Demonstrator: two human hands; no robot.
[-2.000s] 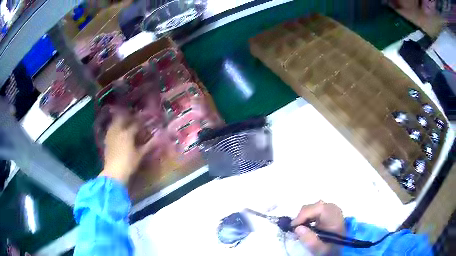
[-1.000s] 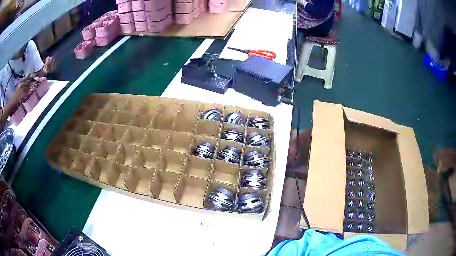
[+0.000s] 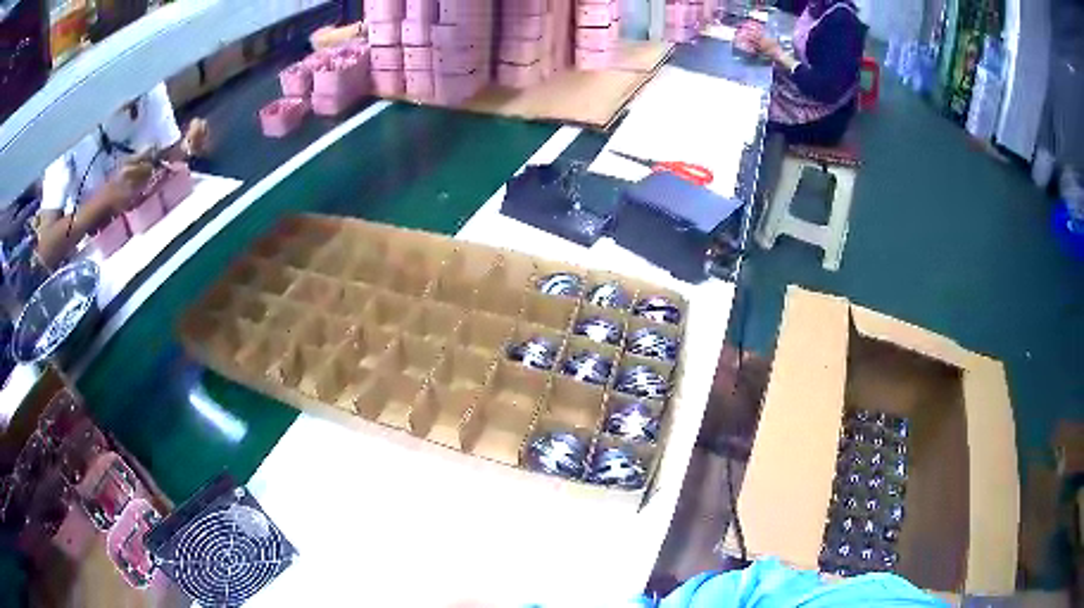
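Observation:
A brown cardboard speaker tray (image 3: 392,315) lies across the bench and the green belt. Several round silvery speakers (image 3: 618,463) sit in cells at its right end; its left cells show no speakers. A black fume fan (image 3: 226,552) stands at the lower left. Pink housings (image 3: 105,481) are in a carton beside it, and one pink housing (image 3: 131,544) is at the fan's left edge. A blue sleeve of mine (image 3: 785,588) crosses the bottom edge at the right. Both my hands are out of the picture.
An open carton (image 3: 785,439) with rows of small dark parts stands on the right. Black boxes (image 3: 672,220) and orange-handled scissors (image 3: 680,171) lie beyond the tray. Pink housings (image 3: 458,54) are stacked at the back. Persons sit at left and at back right, near a white stool (image 3: 814,208).
The view has swung right from the housing carton and soldering spot to the tray and floor carton, then slightly back left. My hands and the soldering iron have left the picture.

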